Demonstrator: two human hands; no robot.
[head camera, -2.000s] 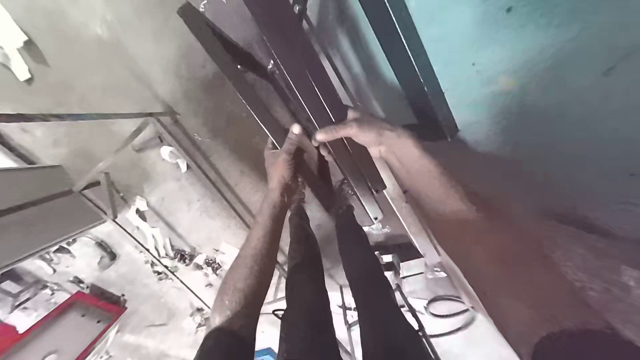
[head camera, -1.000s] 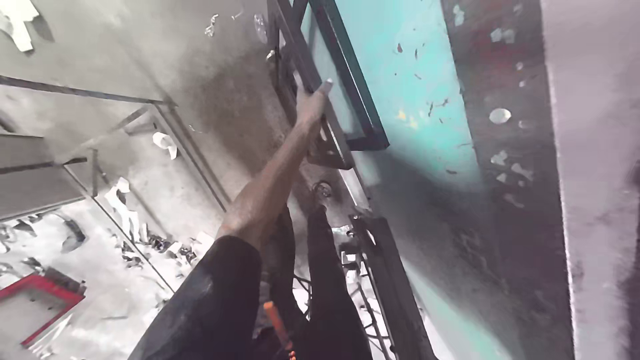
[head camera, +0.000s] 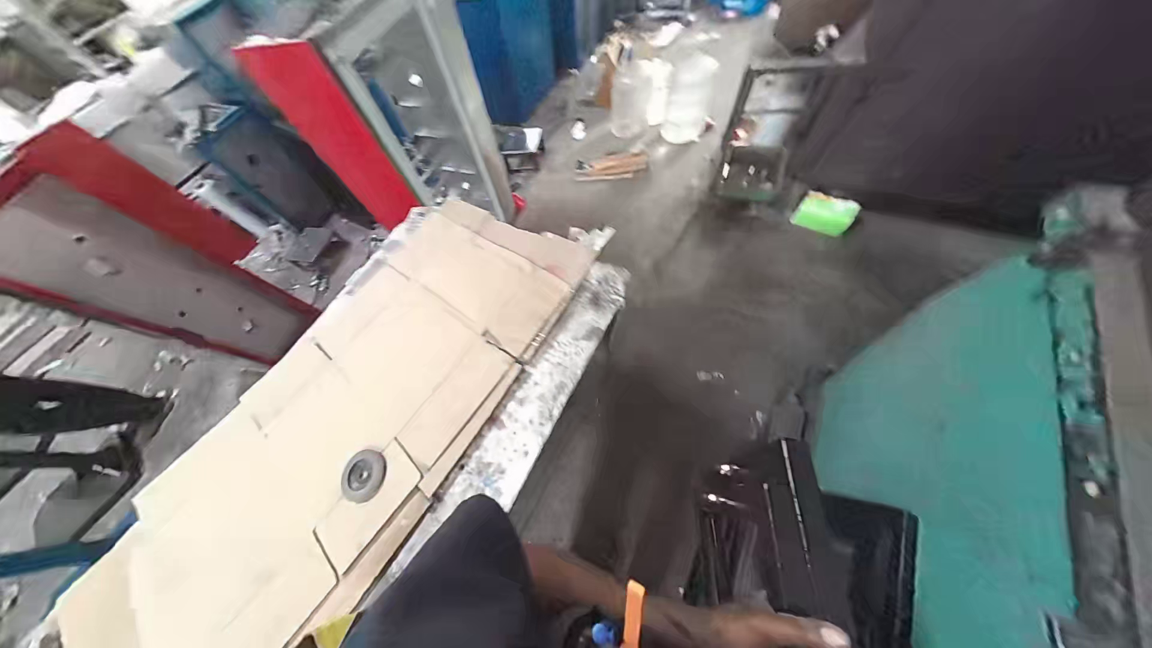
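Dark metal frames (head camera: 796, 531) stand at the lower right against a green panel (head camera: 954, 432). My left hand (head camera: 778, 628) reaches in from the bottom edge, over or against the near end of these frames; its fingers are partly cut off, so its hold cannot be told. An orange strip (head camera: 634, 612) shows beside that forearm. My right hand is out of view. A round grey disc (head camera: 364, 475) lies on the cardboard (head camera: 396, 360) that covers a long table.
The table's stained pale edge (head camera: 540, 405) runs along my left side. Red-edged panels (head camera: 333, 126) stand behind it at the left. On the floor ahead are large clear bottles (head camera: 688, 94), a bright green object (head camera: 825, 214) and a small metal frame stand (head camera: 760, 135).
The view has swung strongly, bringing the cardboard-covered table into sight. Two seconds ago both hands were at the dark metal bars; one second ago one hand was on a dark frame.
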